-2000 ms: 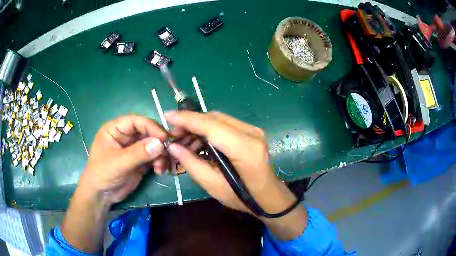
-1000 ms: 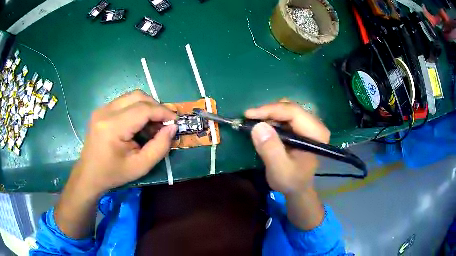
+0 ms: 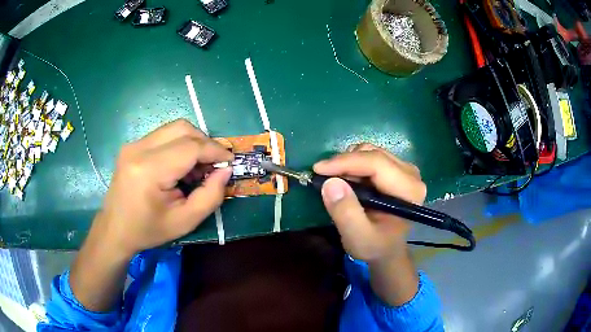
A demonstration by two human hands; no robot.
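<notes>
The orange-brown soldering fixture (image 3: 253, 189) lies near the bench's front edge, across two white tape strips (image 3: 257, 97). A small black electronic unit (image 3: 249, 166) sits in its middle. My left hand (image 3: 165, 185) pinches a tiny silver-white piece, perhaps a lithium cell (image 3: 222, 165), at the unit's left end. My right hand (image 3: 376, 194) holds the soldering iron (image 3: 389, 202) like a pen, its tip at the unit's right end. Whether the tip touches the board is too small to tell.
Tiny silver-white cells (image 3: 32, 130) are piled at left, with a thin solder wire (image 3: 76, 104) beside them. Several black units (image 3: 197, 34) lie at the back. A cardboard ring pot (image 3: 382, 55), a bent wire offcut (image 3: 337, 58) and a black fan (image 3: 483, 123) are towards the right.
My hands have parted since two seconds ago, and the fixture came into view between them. In the last second the iron tip shifted slightly down along the unit's right end.
</notes>
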